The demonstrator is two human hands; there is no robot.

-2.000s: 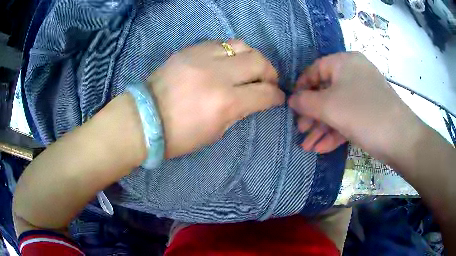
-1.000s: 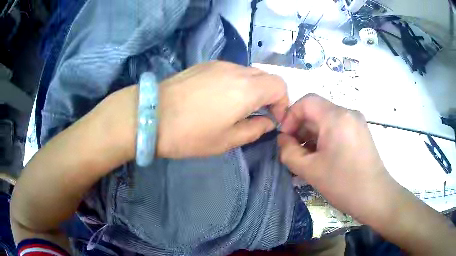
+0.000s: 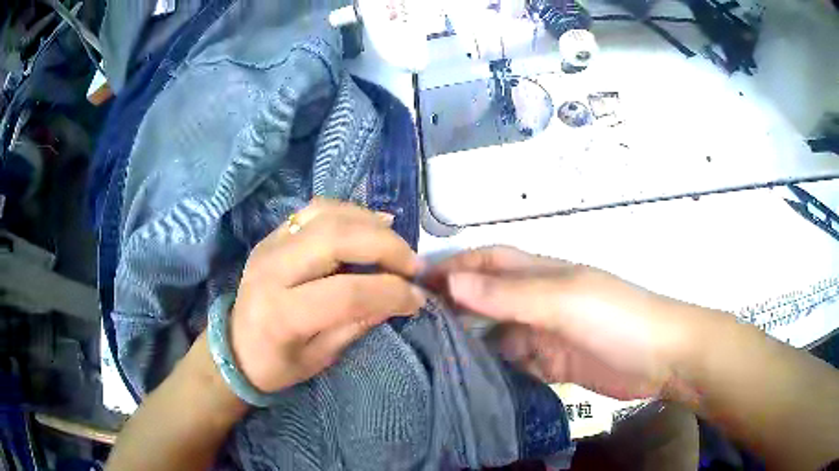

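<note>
The denim jacket (image 3: 184, 267) lies with its grey-blue wrong side up, bunched at the left and centre, with a dark blue hem band (image 3: 396, 156) along its edge. My left hand (image 3: 322, 294) pinches a fold of the jacket between thumb and fingers at the centre. My right hand (image 3: 552, 322) is close against the left fingertips, its fingers over the jacket's edge; it is somewhat blurred, and whether it grips the cloth is hard to tell. No strip can be made out between the fingers.
The machine's presser foot and needle (image 3: 501, 83) stand at the top centre, by the shiny plate (image 3: 460, 115). A white bobbin-like part (image 3: 578, 46) is beside them. Dark loose strips (image 3: 718, 37) lie at the upper right. Black thread snips (image 3: 814, 212) lie at the right edge.
Both hands and the jacket have moved down and left in the picture, showing more of the machine bed. My right hand has turned, with its fingers now more extended.
</note>
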